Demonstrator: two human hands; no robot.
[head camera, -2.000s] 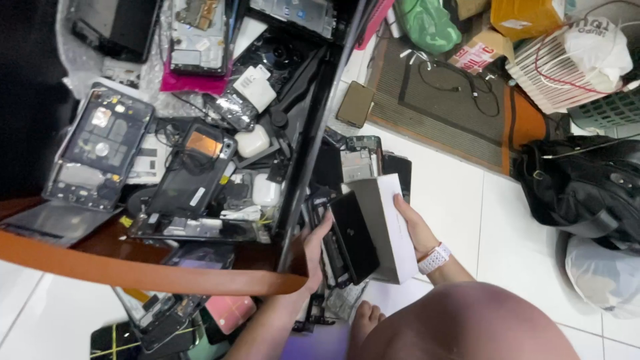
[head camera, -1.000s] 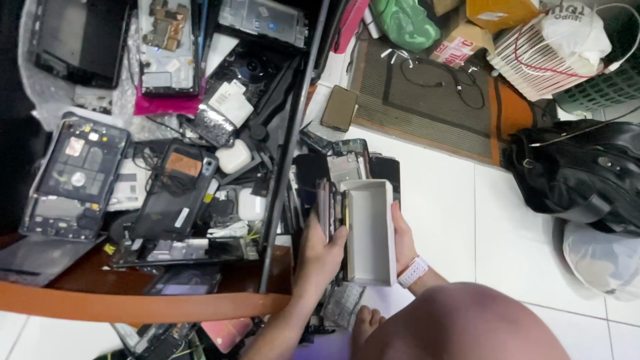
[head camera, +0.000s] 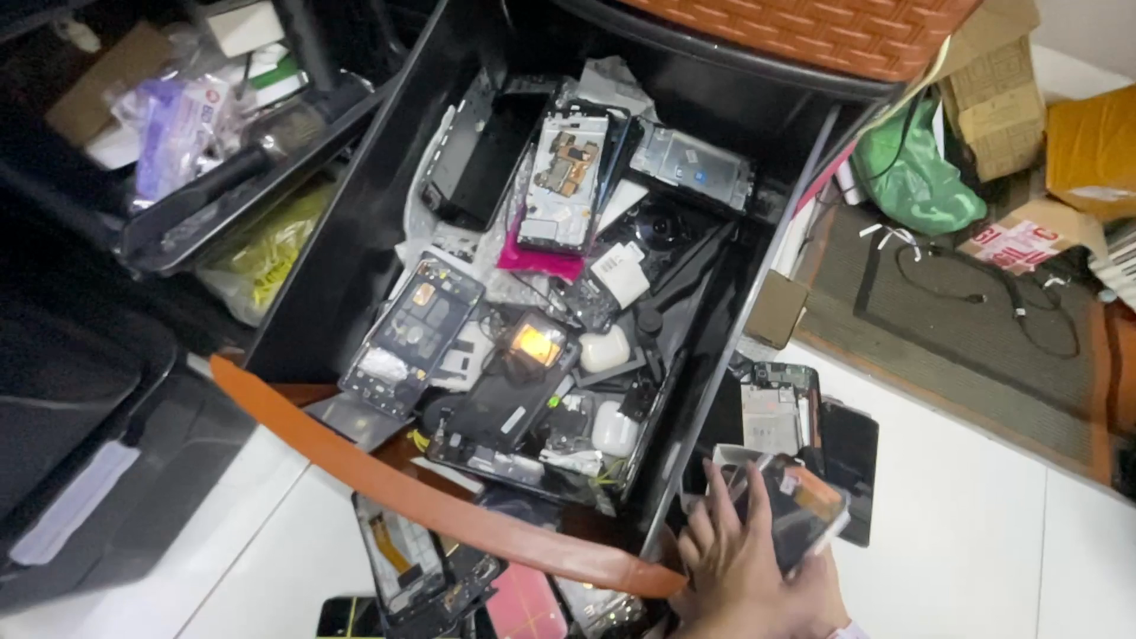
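Near the lower right, my left hand (head camera: 732, 541) lies with spread fingers over a dark phone-like device (head camera: 803, 515) with an orange patch. My right hand (head camera: 818, 586) is behind and below it, mostly hidden, its fingers blurred. Part of a white box (head camera: 735, 457) shows beyond the left fingertips. Just left is an open black drawer with an orange front edge (head camera: 444, 497). It holds a phone frame with an exposed board (head camera: 568, 177), a dark phone housing (head camera: 413, 333), a black phone back (head camera: 510, 395) and white earbud cases (head camera: 605, 349).
Opened phones (head camera: 781, 408) and a black phone (head camera: 848, 470) lie on the white tiles right of the drawer. More phone parts (head camera: 408, 559) and a pink case (head camera: 525, 603) lie below its front. A mat (head camera: 958, 328) with cables and a green bag (head camera: 919, 169) are upper right.
The white box between my hands has given way to a dark device with an orange patch. My left hand has moved over it. The view has shifted, showing more of the left side.
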